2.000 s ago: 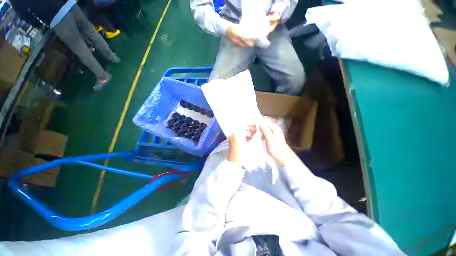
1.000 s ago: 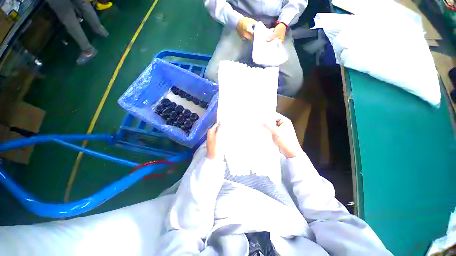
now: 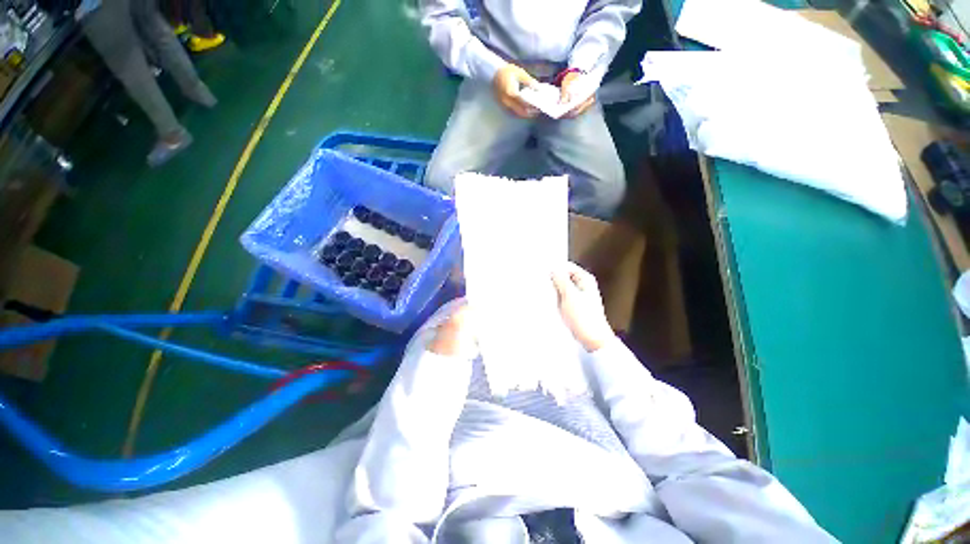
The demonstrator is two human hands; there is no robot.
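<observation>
A white foam sheet [image 3: 516, 276] lies upright in front of me above my lap, long and flat, with ragged ends. My left hand [image 3: 451, 332] is at its lower left edge, its fingers partly hidden by the sheet. My right hand [image 3: 578, 305] holds its right edge between thumb and fingers. Rows of black parts [image 3: 367, 264] sit in the blue crate [image 3: 308, 242] at the left, on a pale layer pad [image 3: 396, 242]. No black part shows in my hands.
A blue trolley handle [image 3: 160, 468] curves at the lower left. A cardboard carton [image 3: 628, 278] stands partly hidden behind my right hand. A green workbench [image 3: 840, 340] with white foam stock [image 3: 787, 117] is at the right. A seated coworker [image 3: 527, 138] holds a small white piece opposite.
The foam sheet has gone from narrow and tilted to straight and spread flat, and now sits slightly lower. My right hand has closed in on its edge. The coworker's white piece looks smaller and folded.
</observation>
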